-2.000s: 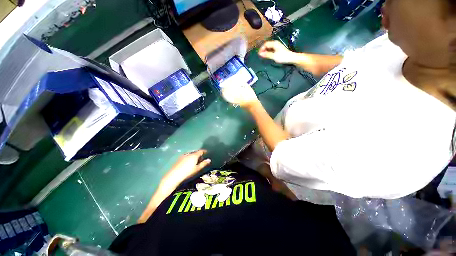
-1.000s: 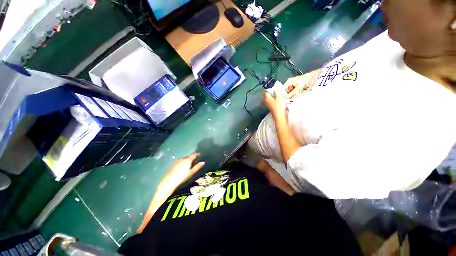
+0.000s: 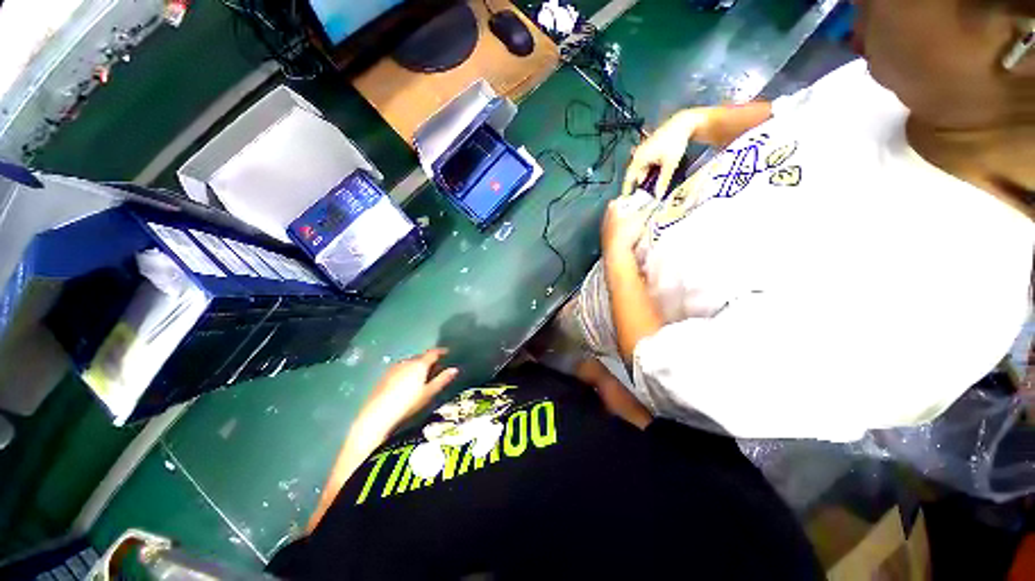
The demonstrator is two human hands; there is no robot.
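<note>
My left hand (image 3: pixel 414 384) rests palm down at the near edge of the green bench (image 3: pixel 375 422), fingers apart and holding nothing. My right hand is not visible; a bit of bare skin shows beside my black shirt. Farther off, an open blue device box (image 3: pixel 495 187) with a white lid stands on the bench, a dark blue-faced device or insert inside. To its left is a larger blue box (image 3: pixel 341 216) with its white lid open.
At the left, a big open container (image 3: pixel 142 340) stands beside upright blue boxes (image 3: pixel 233 252). At the back are a black mouse (image 3: pixel 511 33), a brown board (image 3: pixel 392 91) and tangled black cable (image 3: pixel 549 227). On the right, a person in white (image 3: pixel 840 272) holds something small and dark.
The person in white took their hands off the blue device box and now holds them together near their shirt. The view has shifted, so bench items sit farther left. My left hand stays on the bench.
</note>
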